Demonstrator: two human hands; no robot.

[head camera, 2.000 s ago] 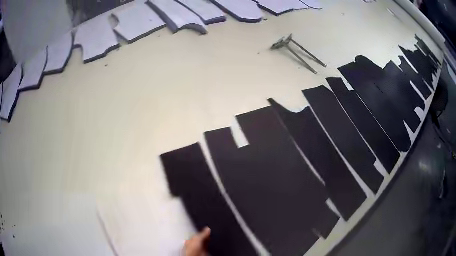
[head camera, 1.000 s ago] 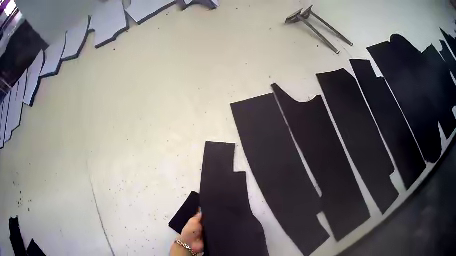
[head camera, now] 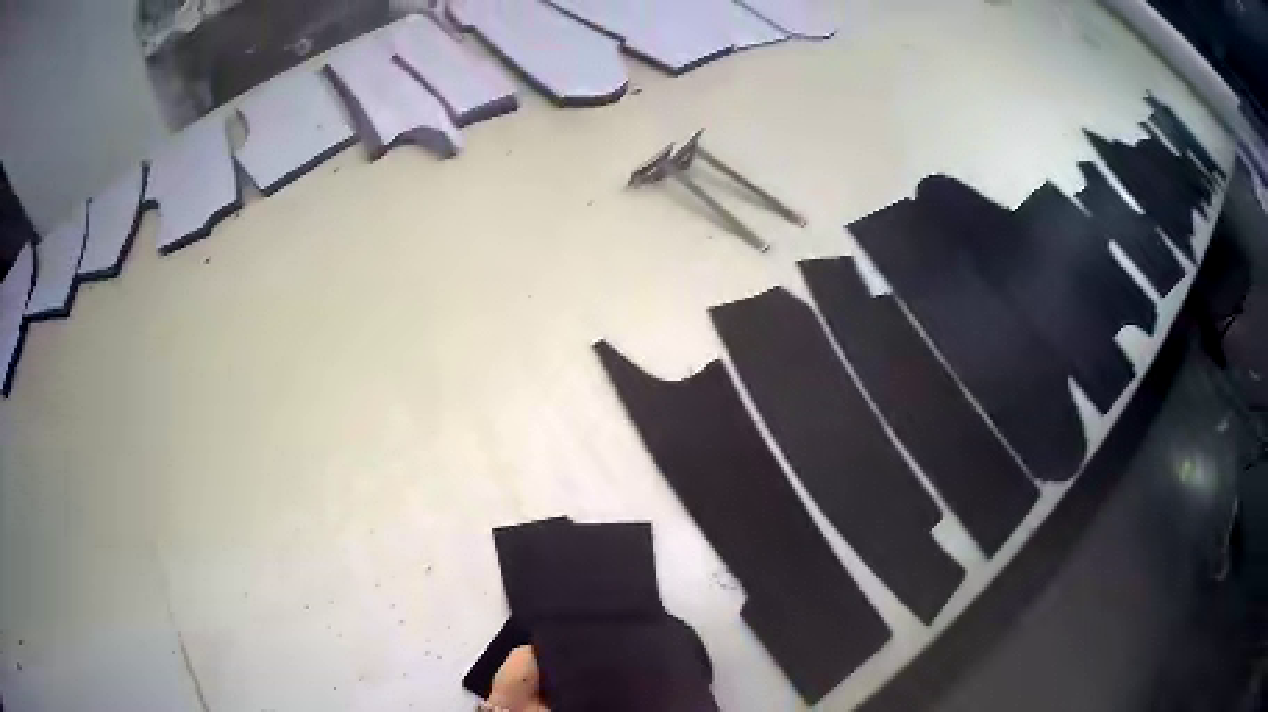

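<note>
My left hand [head camera: 515, 682] shows only in part at the bottom edge. It grips the left side of a small bundle of black cut panels [head camera: 598, 626], whose top edges are uneven. The fingers under the bundle and its lower end are hidden or cut off. My right hand is not in view. Right of the bundle, a black panel with a curved top [head camera: 744, 515] lies flat. More long black panels [head camera: 841, 452] lie in a slanting row along the near table edge.
A two-pronged metal tool [head camera: 716, 192] lies on the cream table [head camera: 376, 362] beyond the panels. Stacked cut pieces with pale tops [head camera: 299, 132] line the far side. A dark, blurred area lies beyond the near edge at right.
The panels at the left end of the row have left their places, the latest a wide one beside the curved-top panel. The bundle in my left hand has gained pieces. The view has shifted.
</note>
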